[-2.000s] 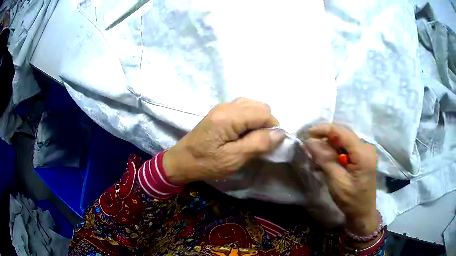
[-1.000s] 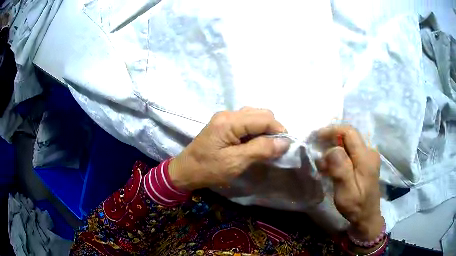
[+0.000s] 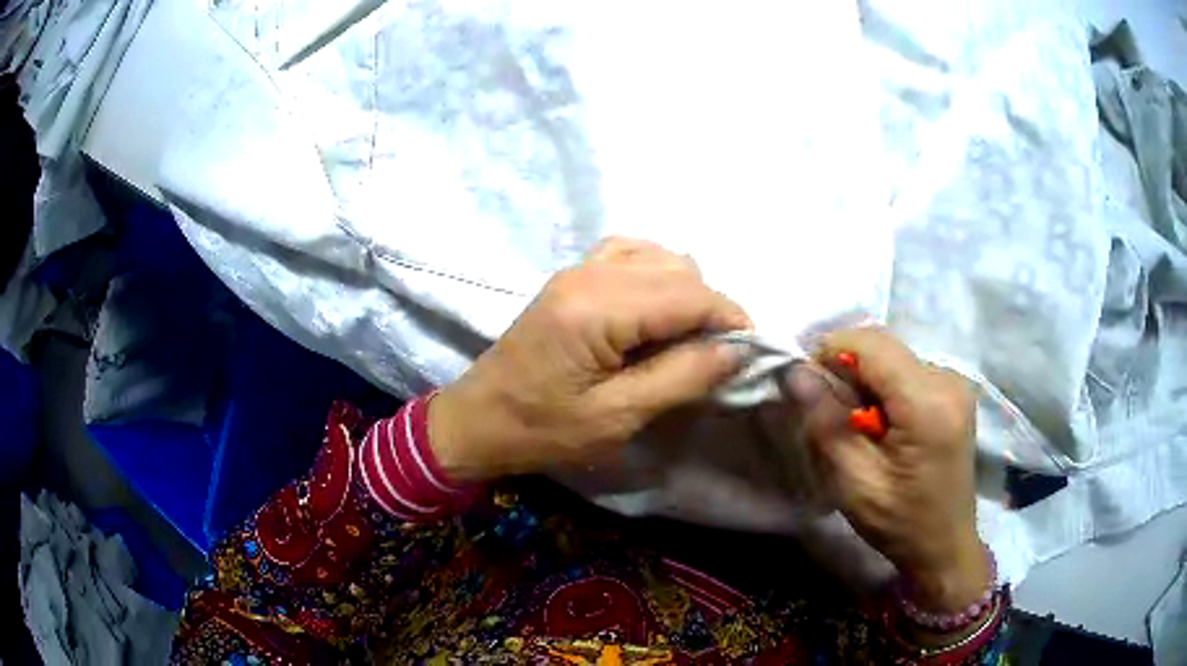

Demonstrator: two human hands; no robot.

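A large pale grey-white jacket (image 3: 482, 143) with a faint pattern spreads in front of me, its middle washed out by glare. My left hand (image 3: 592, 358) pinches a folded seam (image 3: 755, 354) of it between thumb and fingers. My right hand (image 3: 898, 449) is close on the right of that fold, its thumb and finger at the cloth. Orange-red thread snips (image 3: 868, 419) show in my right hand; their blades are mostly hidden. Cloth hangs below both hands towards my body.
Blue bins (image 3: 163, 475) with greyish garments (image 3: 143, 358) stand below the table at the left. More garments (image 3: 1146, 169) lie heaped at the right edge. A bare white table corner (image 3: 143, 124) shows at the upper left.
My left hand has moved slightly up since one second ago. My right fingers have curled in closer to the fold, and more of the orange-red snips shows now.
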